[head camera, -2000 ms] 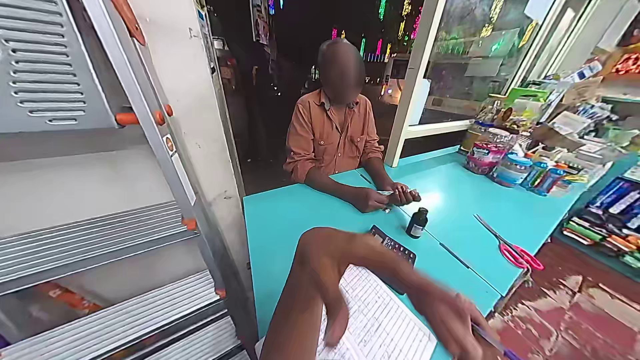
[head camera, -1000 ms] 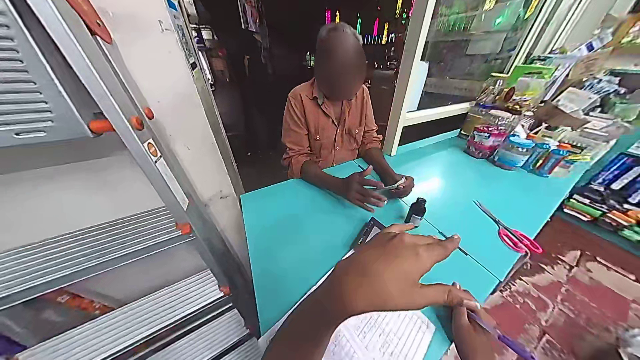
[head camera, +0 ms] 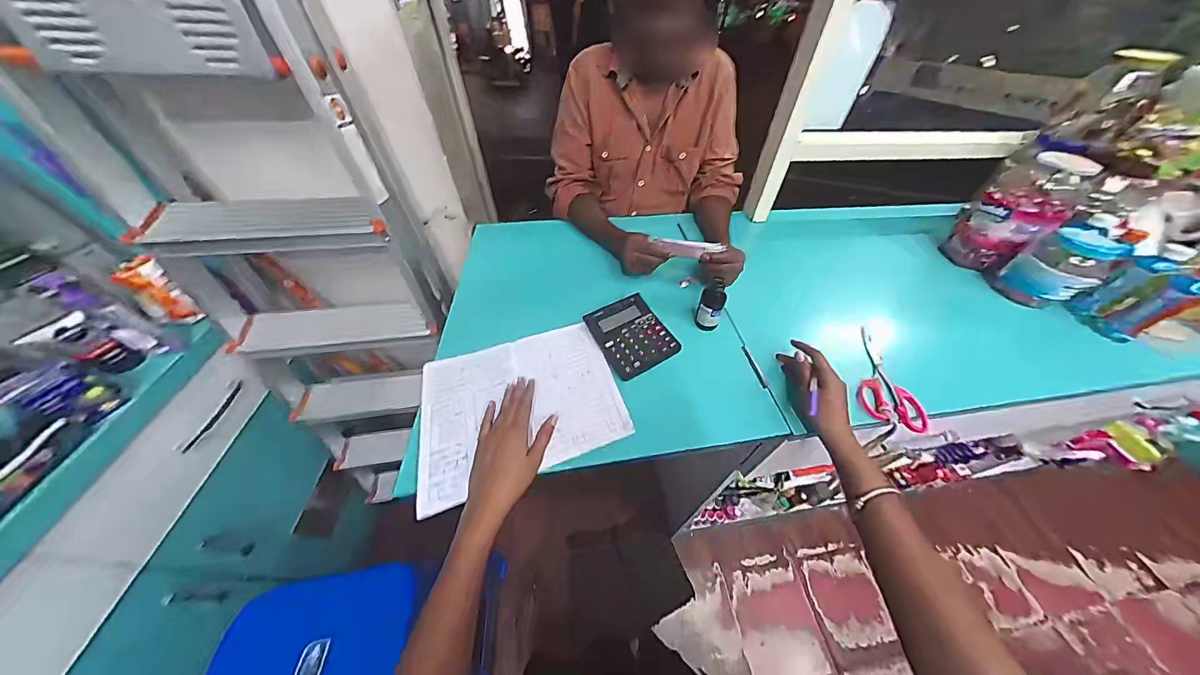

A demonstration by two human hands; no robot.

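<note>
An open ruled notebook with handwriting [head camera: 586, 394] lies on the turquoise counter [head camera: 525, 272], and my left hand [head camera: 511, 436] rests flat on it, fingers spread. Right of the notebook is a black calculator [head camera: 632, 336]. My right hand [head camera: 817, 389] holds a purple pen [head camera: 813, 398] over the counter, left of red-handled scissors [head camera: 891, 398]. A small dark bottle with a pale label [head camera: 710, 307] stands beyond the calculator. Across the counter, a person in an orange shirt holds what look like folded papers [head camera: 691, 248] in both hands.
Plastic jars [head camera: 1059, 262] crowd the counter's right end. A metal ladder [head camera: 328, 328] stands at the left, near drawers [head camera: 234, 506] and packed goods. A blue plastic seat or chair [head camera: 319, 619] is below. Shelved items [head camera: 966, 459] lie under the counter's near edge.
My left hand has moved from reaching across near my right hand onto the notebook. My right hand with the pen is now over the counter. The view has shifted, showing more floor and the left side.
</note>
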